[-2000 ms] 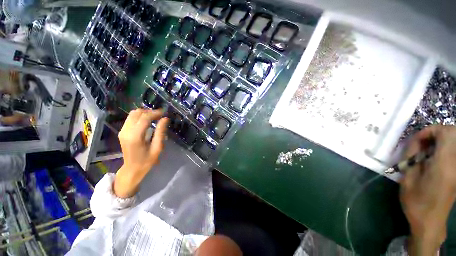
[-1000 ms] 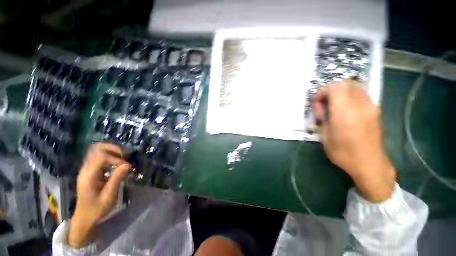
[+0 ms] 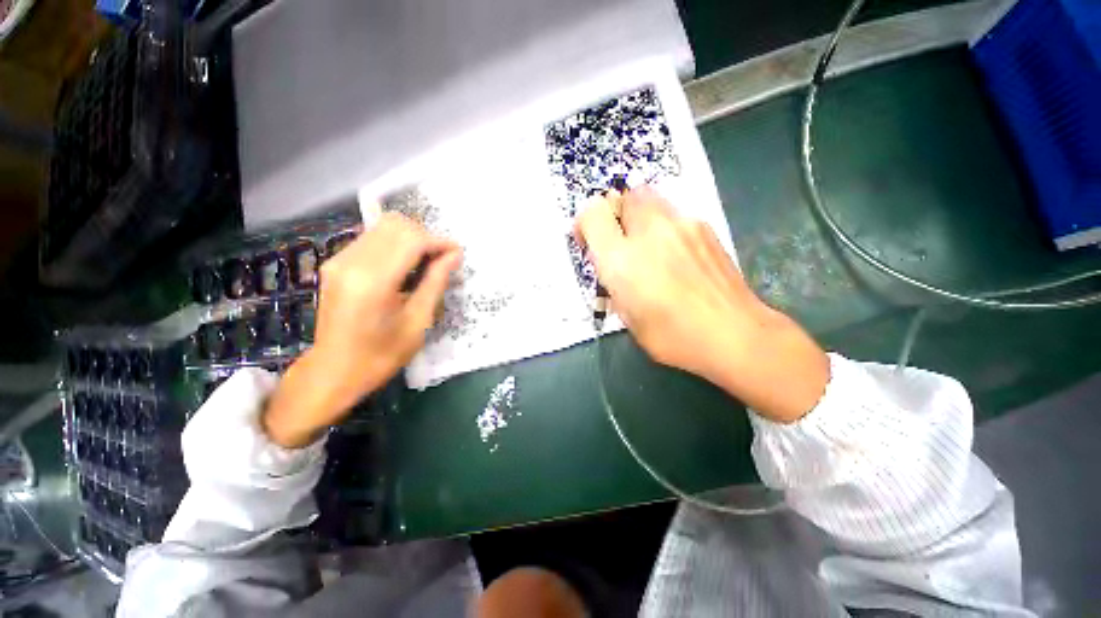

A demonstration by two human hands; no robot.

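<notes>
My left hand (image 3: 368, 302) is curled over the left edge of the white tray (image 3: 715, 217). A dark patch shows between thumb and fingers; I cannot tell if it is a held housing. My right hand (image 3: 682, 284) grips the suction pen (image 3: 600, 309) over the tray's right section; the pen's banded end sticks out below the fingers. Small black parts (image 3: 610, 139) are heaped in that section. Tiny grey-brown parts (image 3: 483, 308) are scattered in the left section. The blister tray (image 3: 248, 326) with black housings is partly hidden under my left arm.
A whitish pile (image 3: 496, 410) lies on the green mat (image 3: 543, 447). A second blister tray (image 3: 115, 423) is far left, dark stacked trays (image 3: 121, 145) upper left. A pale sheet (image 3: 398, 97) lies behind the white tray. A clear hose (image 3: 833, 223) loops right, near a blue box (image 3: 1050, 115).
My left hand has moved from the blister tray to the white tray's left edge. My right hand stays at the black parts with the pen. The view has swung right, bringing in the blue box.
</notes>
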